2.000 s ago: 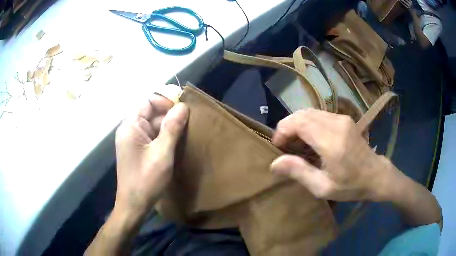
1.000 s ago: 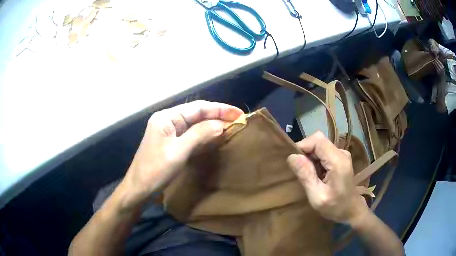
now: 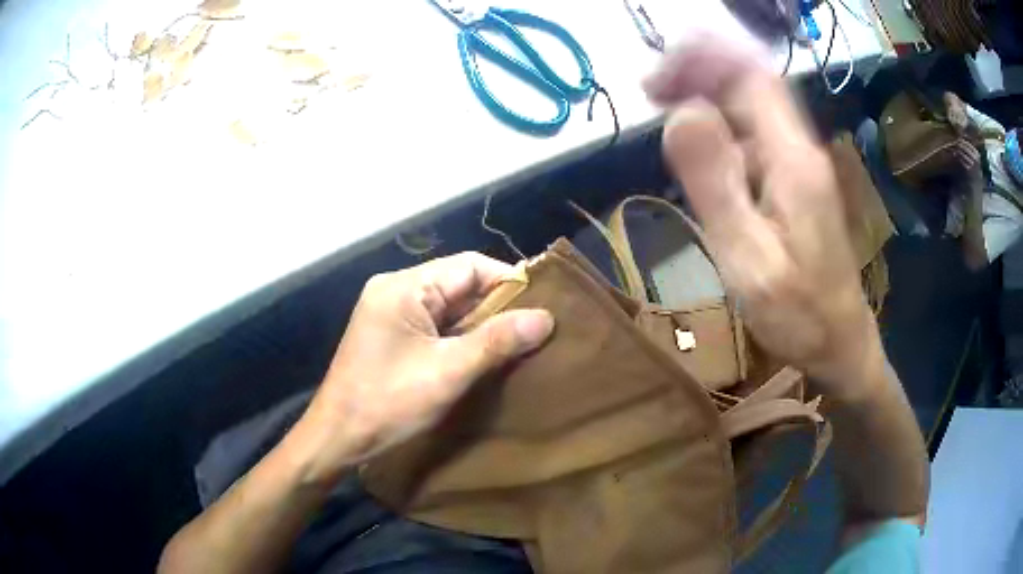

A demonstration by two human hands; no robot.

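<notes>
The tan bag body (image 3: 595,415) lies over my lap, its top corner pointing up. My left hand (image 3: 449,336) pinches that corner, with a pale-yellow tab (image 3: 507,294) between thumb and fingers. A loose thread (image 3: 501,229) sticks up from the corner. My right hand (image 3: 763,191) is blurred, raised off the bag over the table's edge, its fingers apart; no held thing shows in it. Teal-handled scissors (image 3: 518,70) lie on the table, their blades cut off by the top edge.
The white table (image 3: 224,247) bears yellow-tan offcuts (image 3: 174,70) and loose threads. A small metal-tipped tool (image 3: 644,25) lies by my right fingertips. Cables hang at the upper right. Tan straps (image 3: 628,224) lie beyond the bag. Another person's hands (image 3: 967,157) hold a tan bag at the far right.
My right hand has let go of the bag's top edge and moved up towards the table. My left hand still pinches the corner. A small gold fitting and the straps now show beside the bag.
</notes>
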